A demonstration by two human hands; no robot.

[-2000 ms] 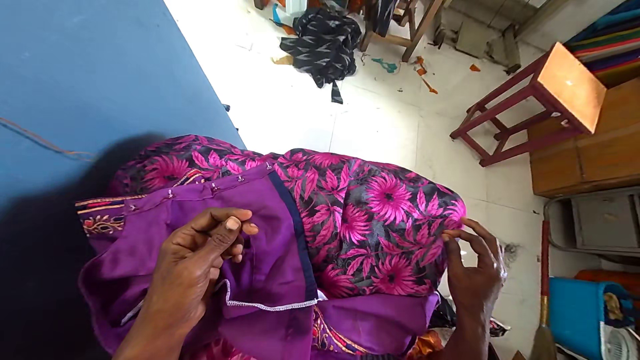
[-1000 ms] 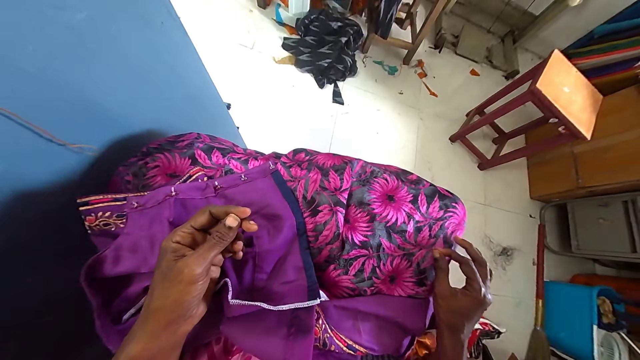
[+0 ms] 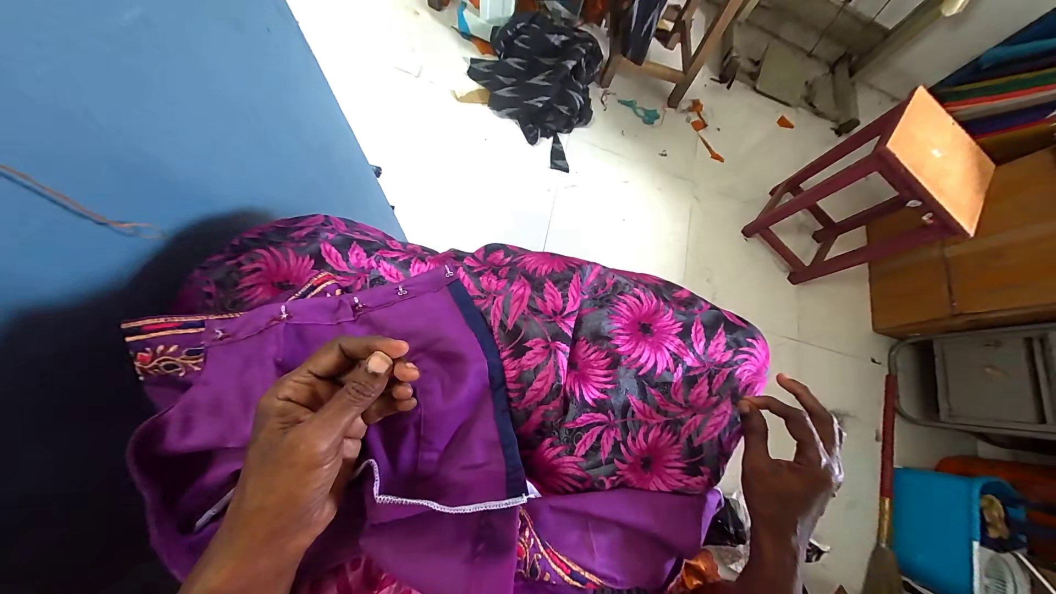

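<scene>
A purple fabric garment piece (image 3: 462, 396) lies over my lap. Small metal hooks run along its upper edge, a dark blue band borders its right side, and white stitching edges a fold. My left hand (image 3: 330, 429) is above it, thumb and forefinger pinched together. Out to the right, my right hand (image 3: 788, 462) also has thumb and forefinger pinched, its other fingers raised, beside the pink-and-black floral cloth (image 3: 643, 355) over my legs. Anything as thin as a needle or thread between either pair of fingertips is too small to make out. Embroidered trim (image 3: 169, 346) shows at the garment's left end.
On the left is a blue surface (image 3: 165, 99) with a thin cord. A crumpled black-and-white cloth (image 3: 544, 74) and scraps lie on the tiled floor. To the right stand a maroon-framed stool (image 3: 940, 165), wooden cabinet (image 3: 990, 256), blue container (image 3: 932, 511) and broom (image 3: 883, 561).
My right hand dipped slightly toward my body, then moved a little back outward. My left hand and the purple garment have stayed nearly in place.
</scene>
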